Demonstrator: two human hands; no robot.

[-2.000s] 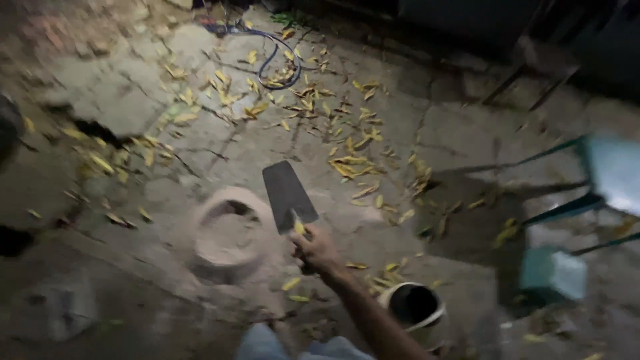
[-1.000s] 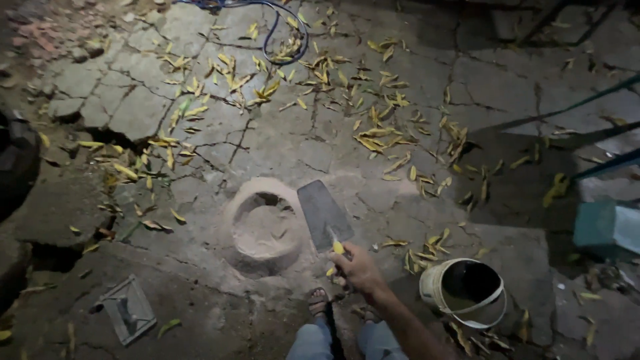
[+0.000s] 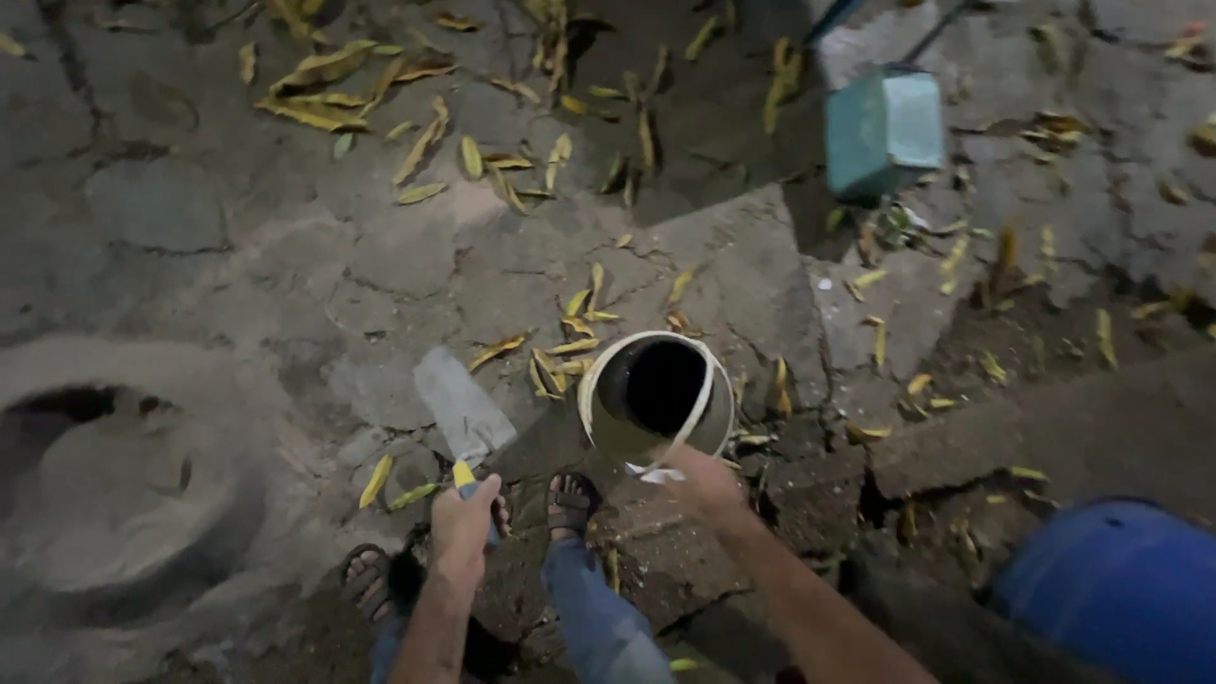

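Note:
My left hand (image 3: 465, 518) grips the yellow and grey handle of a trowel (image 3: 464, 404), whose flat blade points away from me over the ground. To its right, my right hand (image 3: 701, 483) is at the near rim of a pale bucket (image 3: 586, 399), where the bucket's handle comes down; its fingertips are blurred and look closed on that handle. The bucket has dark contents, perhaps liquid. At the far left lies a ring-shaped mound (image 3: 237, 465) of sand or powder with a hollow middle.
Cracked paving (image 3: 408, 256) with scattered yellow leaves (image 3: 323, 90) surrounds my sandalled feet. A teal box-like object (image 3: 860, 133) stands at the upper right. A blue rounded container (image 3: 1111, 589) is at the lower right, near a raised paving edge (image 3: 1035, 408).
The trowel was in my right hand before and is now in my left. My right hand has moved to the bucket. The view has swung right and nearer the bucket.

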